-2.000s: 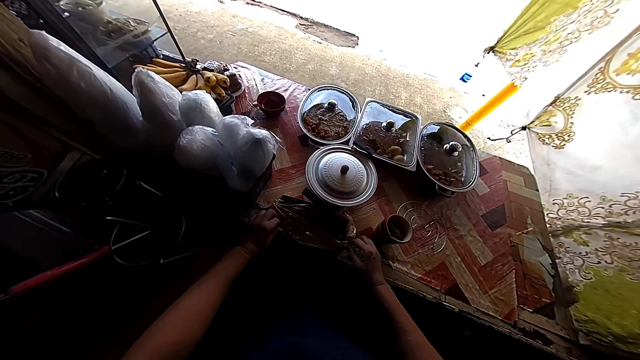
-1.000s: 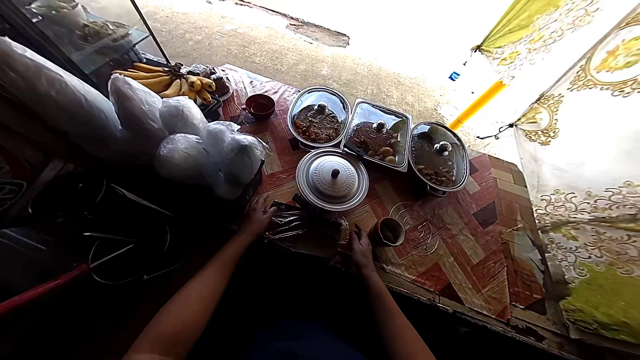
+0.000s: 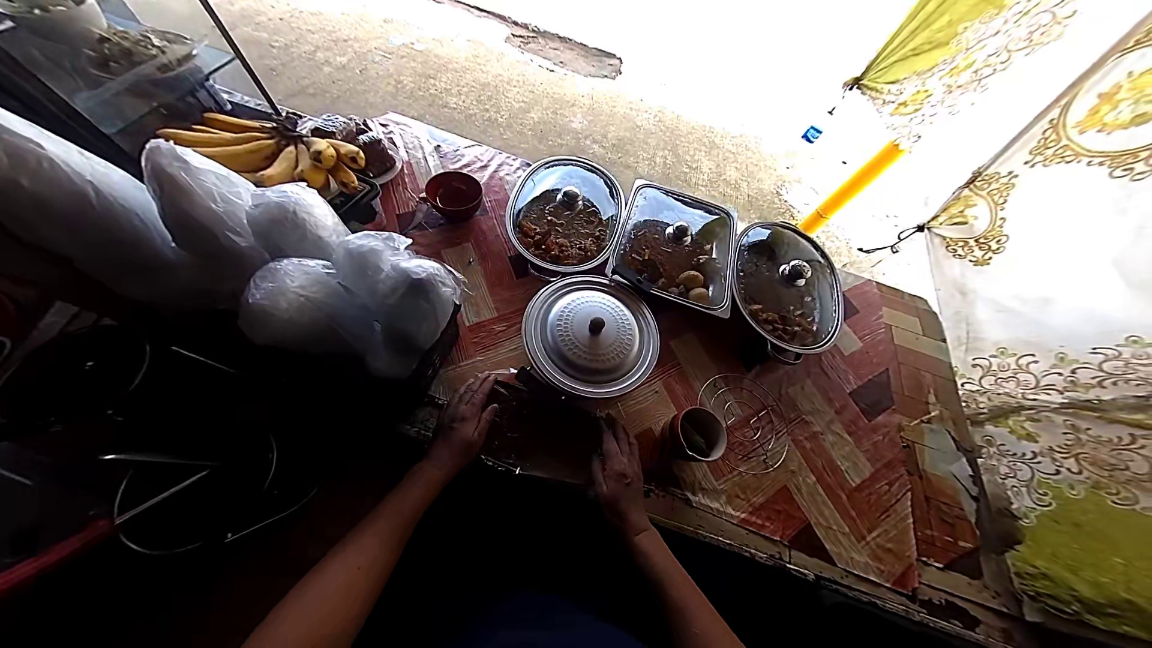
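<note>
My left hand [image 3: 464, 421] rests at the left side of a dark, flat, shiny item [image 3: 540, 434] at the table's near edge; it looks like plastic, but the shade hides what it is. At its right side lies my right hand [image 3: 619, 468], fingers pointing forward. Whether either hand grips the item is too dark to tell. Just beyond it stands a round pot with a silver metal lid [image 3: 590, 335] and a dark knob. A brown cup [image 3: 698, 434] with something inside is right of my right hand, beside a round wire rack [image 3: 745, 423].
Three glass-lidded food dishes [image 3: 565, 216] [image 3: 675, 247] [image 3: 788, 288] stand behind the pot. A dark red cup [image 3: 454, 195], bananas [image 3: 270, 155] and stuffed clear plastic bags [image 3: 360, 297] are to the left. A patterned curtain [image 3: 1062, 297] hangs right of the wood-patterned table cover [image 3: 810, 459].
The dark item between my hands looked crumpled and shiny before and now lies flatter. My hands have stayed on either side of it.
</note>
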